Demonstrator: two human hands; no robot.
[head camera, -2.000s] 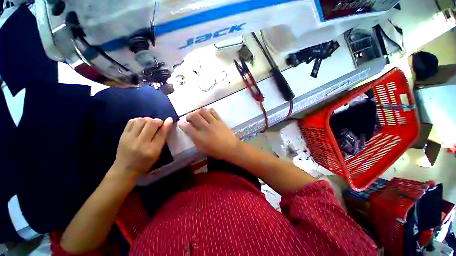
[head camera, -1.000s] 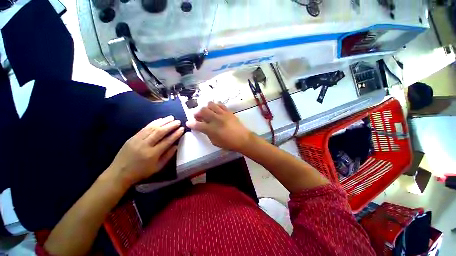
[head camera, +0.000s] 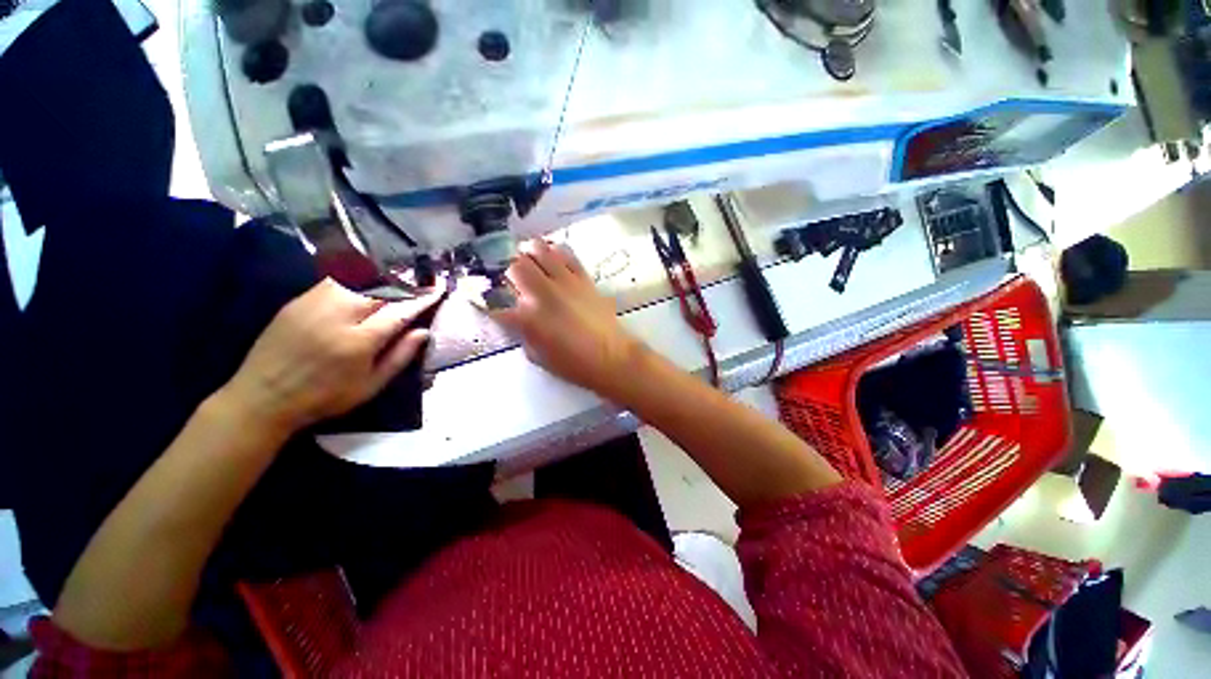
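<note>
A dark cloth panel lies across the left of the white table, with its right part beside the needle area. My left hand lies on this cloth, fingertips at its edge near the presser foot. My right hand is just right of the needle area, fingers bent against the foot; whether it pinches anything is hidden. The white sewing machine head with a blue stripe spans the top.
Red-handled snips, a black-handled screwdriver and a black clamp-like piece lie right of my right hand. A grey tray sits at the table's right end. A red plastic basket stands below the table edge.
The cloth and my left hand have moved left, and the cloth's right edge is now left of the foot. My right hand has moved up to the foot. The camera view has shifted too.
</note>
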